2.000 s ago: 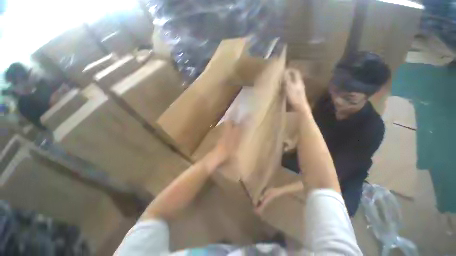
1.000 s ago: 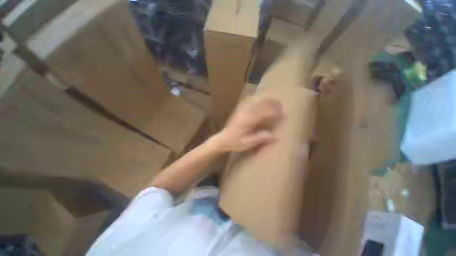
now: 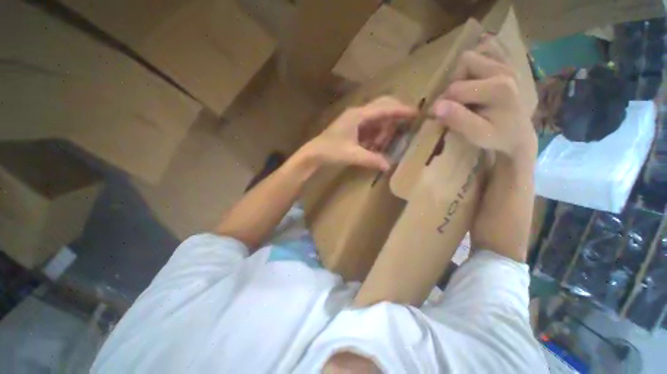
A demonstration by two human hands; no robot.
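Observation:
A long brown carton (image 3: 351, 219) leans against the wearer's body, with black FURRION print on its end flap (image 3: 417, 248). The flap's folded edge with dark slots stands partly raised. My right hand (image 3: 486, 95) holds this flap edge, thumb and fingers around the board. My left hand (image 3: 366, 135) is at the carton's opening edge, thumb and fingers curved apart, fingertips close to the flap; whether it grips the board is unclear. Something pale shows by the left fingertips, too blurred to name.
Brown cartons (image 3: 73, 95) stand at the left, with an open carton (image 3: 44, 212) at the lower left. A person's dark-haired head (image 3: 589, 102) is at the right, before a white box (image 3: 596, 164). Film-wrapped dark goods (image 3: 596, 245) lie below it.
The view has turned down onto the carton. The raised printed flap now shows, and my right hand is clearly on it. My left hand has moved to the opening edge.

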